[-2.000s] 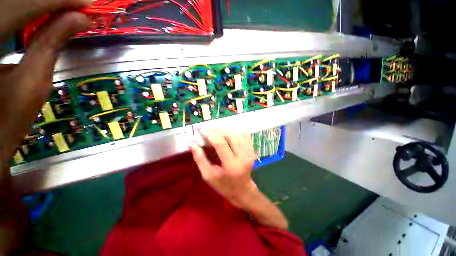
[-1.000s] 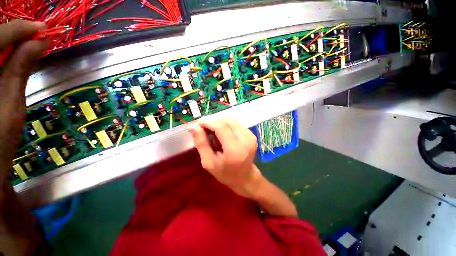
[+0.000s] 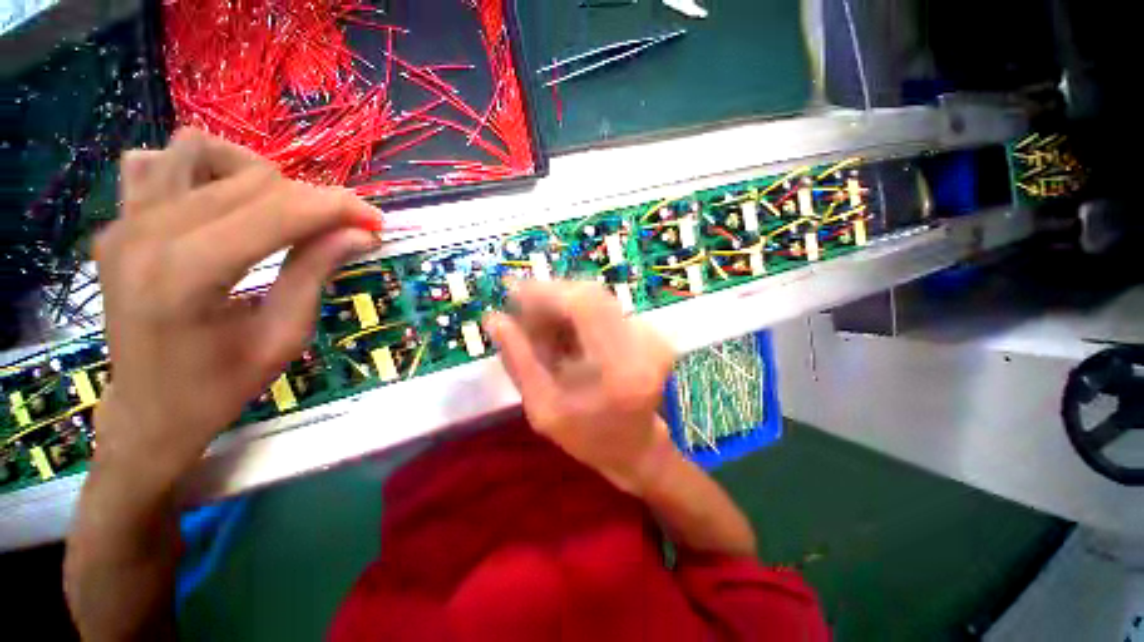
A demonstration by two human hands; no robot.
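Observation:
My left hand [image 3: 207,270] is over the left part of the conveyor, thumb and index finger pinching a red lead wire [image 3: 399,230] with its end pointing right. My right hand [image 3: 583,364] is over the near rail, its blurred, curled fingertips above the PCB panels [image 3: 684,245]; whether they hold anything cannot be told. The panels carry yellow blocks, yellow wires and some red wires, and my hands hide part of them. The red wire tray [image 3: 433,132] is behind the far rail, full of loose red wires.
Conveyor rails [image 3: 740,291] run left to right. Black wires [image 3: 75,188] lie left of the red tray. Tweezers [image 3: 615,57] lie on the green mat. A blue bin [image 3: 768,433] of pale wires sits below the near rail. A black handwheel [image 3: 1110,414] is far right.
My left hand has moved right from the view's left edge, away from the red tray, with a red wire now at its fingertips. My right hand has lifted slightly over the boards. The view has shifted.

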